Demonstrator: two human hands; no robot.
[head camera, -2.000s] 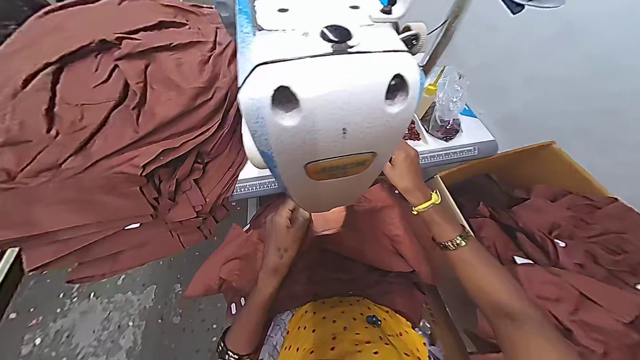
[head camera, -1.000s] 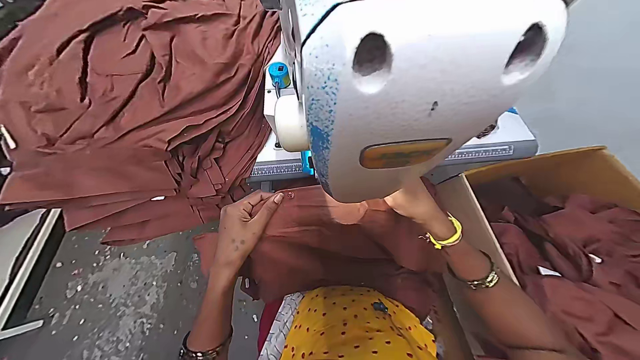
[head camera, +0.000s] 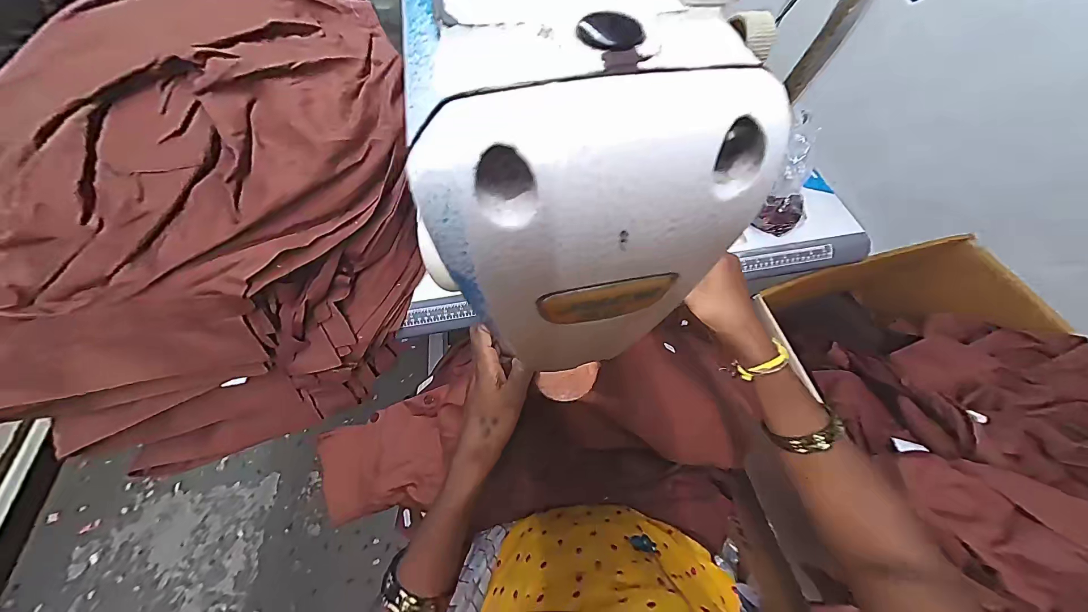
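Observation:
A white industrial sewing machine head (head camera: 595, 204) fills the upper middle and hides the stitching area under it. At its lower left edge, my left hand (head camera: 493, 395) has hold of a reddish-brown garment (head camera: 680, 399), with the fingertips partly behind the machine. Small round buttons show on the part of the cloth left of this hand. My right hand (head camera: 722, 302) is at the machine's right side, its fingers hidden behind the head, so its grip cannot be seen. The garment hangs between both hands and over the lap.
A large pile of reddish-brown cloth (head camera: 204, 187) lies at the left. At the right stands a cardboard box (head camera: 901, 268) with more such garments (head camera: 994, 425). A clear plastic bag with small dark items (head camera: 780, 212) rests on the machine bed (head camera: 812, 225).
One second ago my left hand pinched the cloth's edge in plain view, left of the machine; now its fingertips are partly behind the head. A buttoned part of the garment now shows at the left.

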